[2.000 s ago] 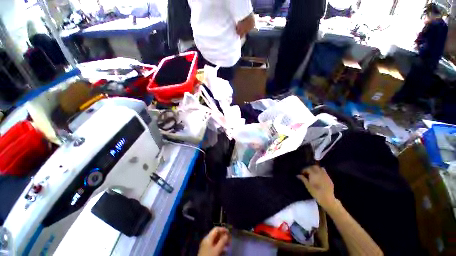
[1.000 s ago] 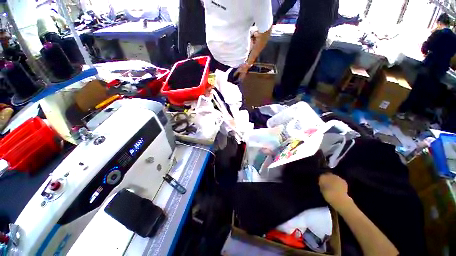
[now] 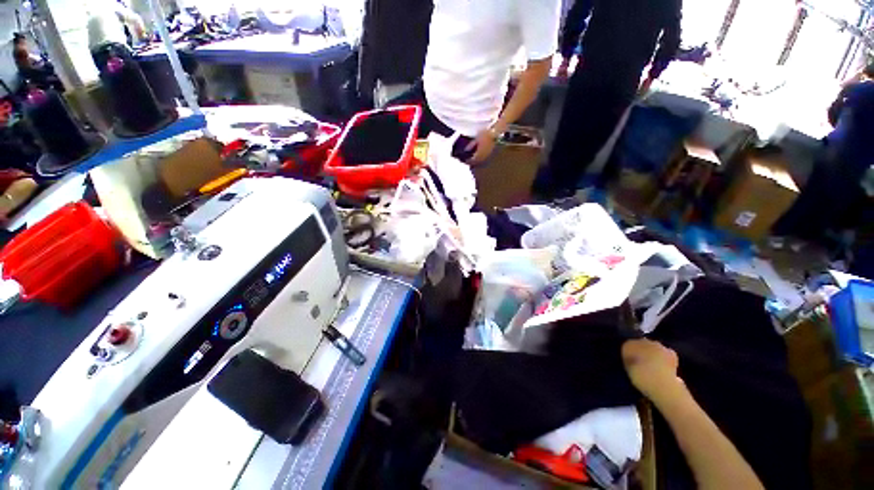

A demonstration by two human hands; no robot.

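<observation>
My right hand (image 3: 652,367) lies on black cloth (image 3: 537,383) over an open cardboard box (image 3: 456,435) right of the machine. Its fingers are curled at the cloth, whose contact point is dark and hard to see. A white printed bag (image 3: 580,297) leans just behind it. White material (image 3: 604,431) and a red-orange item (image 3: 554,462) lie in the box. My left hand is not in view. The white sewing machine (image 3: 259,325) stands at left, with a black phone-like rectangle (image 3: 268,394) and small dark snips (image 3: 343,345) beside its panel.
A red bin (image 3: 383,178) with black content stands behind the machine, and another red bin (image 3: 62,254) at far left. Dark thread cones (image 3: 131,94) stand at upper left. A person in a white shirt (image 3: 470,57) stands beyond. A blue crate (image 3: 856,321) is at right.
The view has shifted, so the machine and box sit further right. My left hand, seen at the bottom two seconds ago, has gone out of view. My right hand stays at the black cloth.
</observation>
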